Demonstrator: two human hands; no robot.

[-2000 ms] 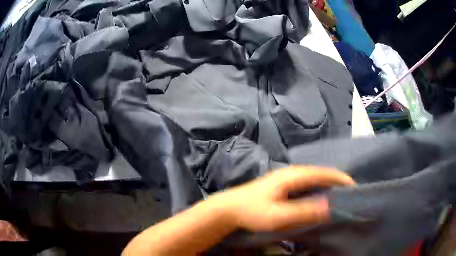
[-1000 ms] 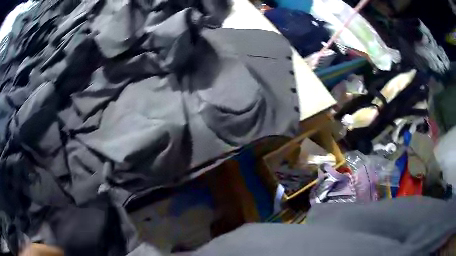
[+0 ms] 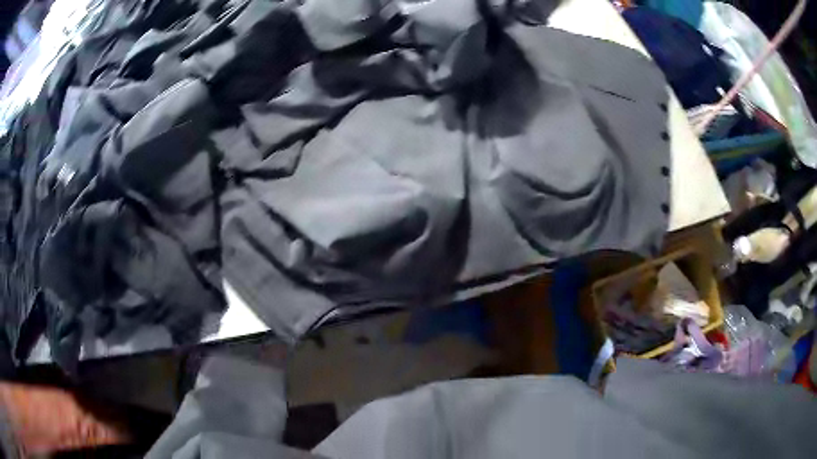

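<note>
A grey garment (image 3: 385, 179) lies spread and creased over the white-topped table, with a row of dark buttons along its right edge. Its lower edge hangs at the table's front edge. Another piece of grey cloth (image 3: 502, 417) fills the bottom of the view, close to the camera, from lower left to lower right. Neither of my hands shows; whether they hold this near cloth is hidden.
Darker creased garments (image 3: 98, 260) are heaped at left. A reddish, skin-like patch (image 3: 54, 417) at the lower left edge is unclear. A wooden box (image 3: 658, 305) with scraps stands by the table's right corner (image 3: 699, 193). Plastic bags lie at right.
The hand and forearm that held blurred grey cloth at lower right two seconds ago are gone from view. Grey cloth now lies across the bottom. The view has shifted.
</note>
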